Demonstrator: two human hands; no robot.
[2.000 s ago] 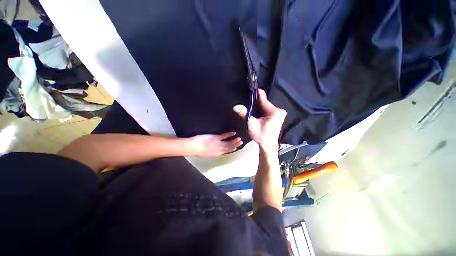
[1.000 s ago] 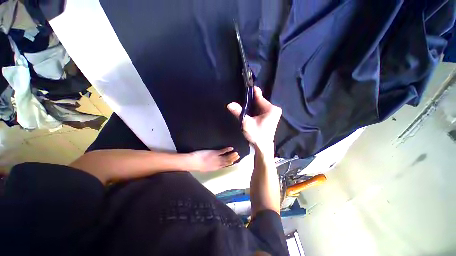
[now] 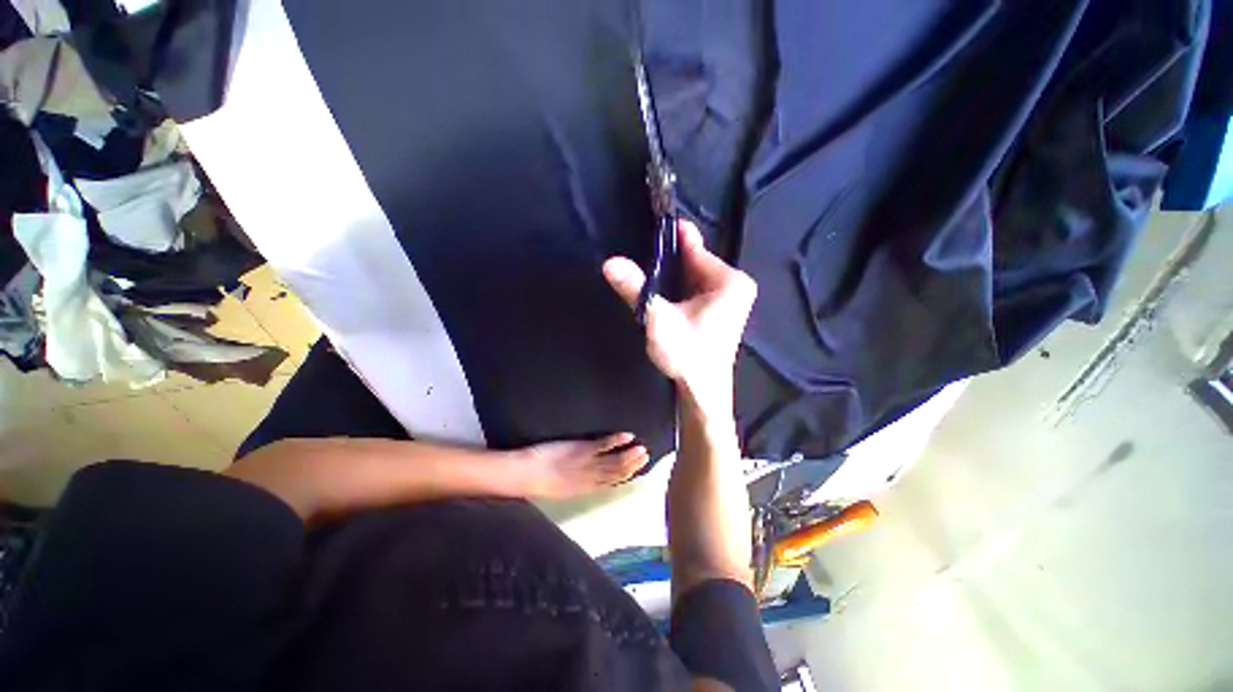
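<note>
Dark navy fabric (image 3: 460, 176) covers most of the table, smooth at the left and heavily wrinkled at the right. My right hand (image 3: 696, 314) grips the handles of long black shears (image 3: 660, 183). Their narrow blades lie along the fabric and point toward the top of the view; whether they are parted is not clear. My left hand (image 3: 582, 466) lies palm down at the fabric's near edge, left of my right forearm. Its thumb and underside are not clear, so I cannot tell whether it pinches the cloth.
A white table edge (image 3: 345, 277) shows left of the fabric. Heaped cloth scraps (image 3: 135, 203) lie on the tan floor (image 3: 257, 318). Below the fabric at the right are an orange handle (image 3: 828, 533) and blue and metal parts. A blue object (image 3: 1201, 156) stands at the right edge.
The view has shifted, and the fabric's near edge and my left hand now sit lower in it. The shears, still in my right hand, have advanced away from me along the fabric.
</note>
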